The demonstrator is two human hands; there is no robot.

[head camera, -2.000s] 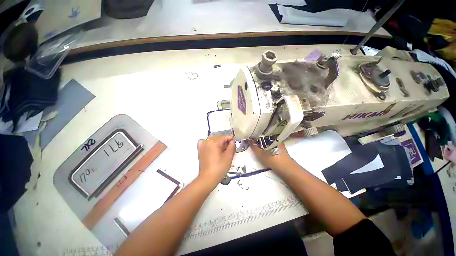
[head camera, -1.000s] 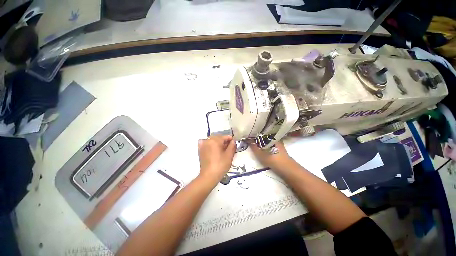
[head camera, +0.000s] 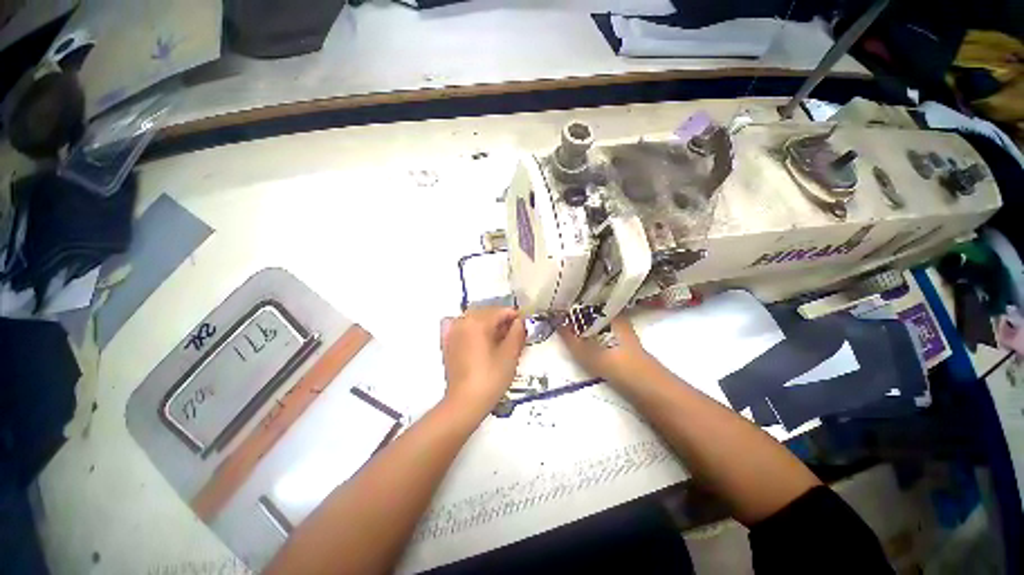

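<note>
The cream sewing machine stands right of centre, its head's left end over the needle area. My left hand is just left of the presser foot, thumb and index finger pinched together at the foot. What it pinches is too small to tell. My right hand is under the machine head on the right side of the foot; its fingertips are hidden by the head. A dark-edged plate shows behind and in front of the needle area.
A clear-grey template with slots and a brown strip lies at left. Dark cut pieces lie under the arm at right. A grey piece and a dark stack are at far left.
The machine and table appear shifted slightly left in the view. Both hands stay at the presser foot with almost no movement.
</note>
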